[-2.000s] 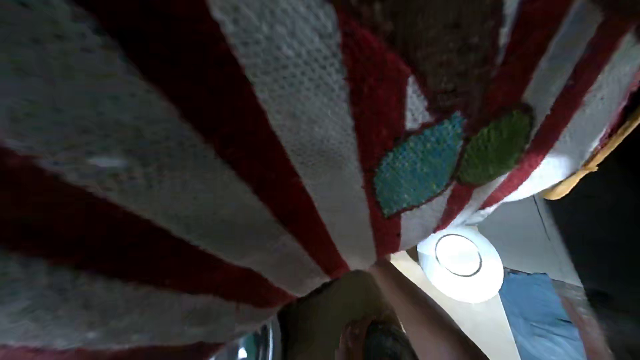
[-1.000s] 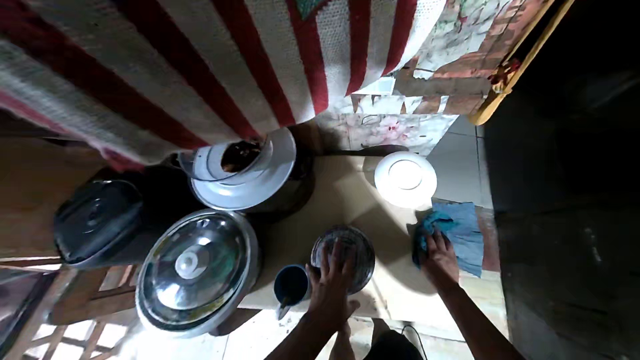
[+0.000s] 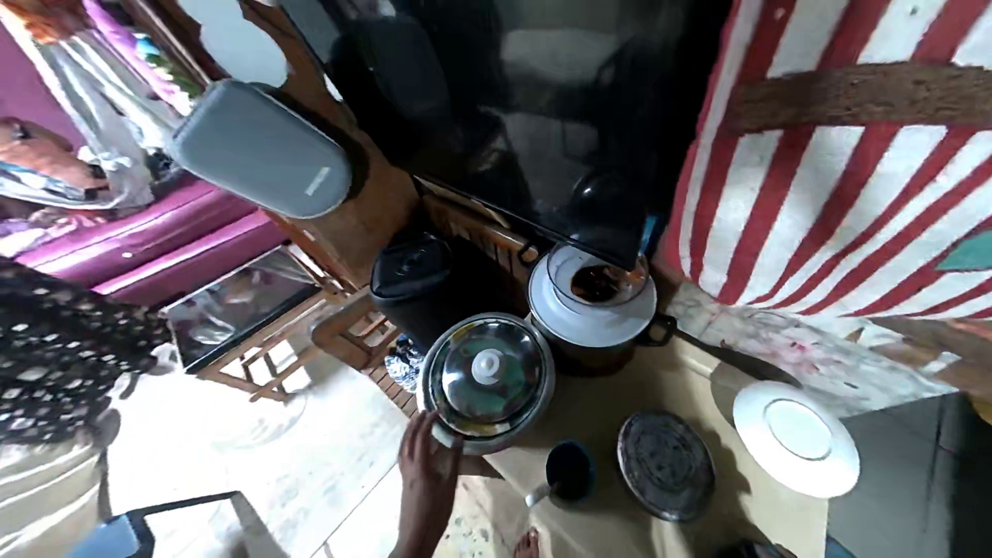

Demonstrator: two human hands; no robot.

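My left hand [image 3: 430, 469] is at the near left rim of a metal pot [image 3: 542, 391] with a glass lid [image 3: 486, 380] and a pale knob. Its fingers touch the pot's side, but whether they grip it is unclear. My right hand is not recognisable in view. To the right of the pot are a dark mug [image 3: 572, 470], a round dark metal disc [image 3: 666, 465] and a white plate [image 3: 797, 439]. Behind them, a glass bowl [image 3: 597, 275] with dark contents sits on a white plate [image 3: 573, 329] over a dark pot [image 3: 589, 360].
A black lidded container [image 3: 411, 267] stands behind the glass-lidded pot. A dark screen [image 3: 535, 116] and a striped red-and-white cloth [image 3: 821, 201] rise beyond. A grey speaker-like case [image 3: 263, 151] lies at upper left. A person in patterned clothing [image 3: 70, 349] is at far left.
My left hand has moved left from the round dark disc to the glass-lidded pot. My right hand, earlier on a blue cloth, has left the view. The view has swung left.
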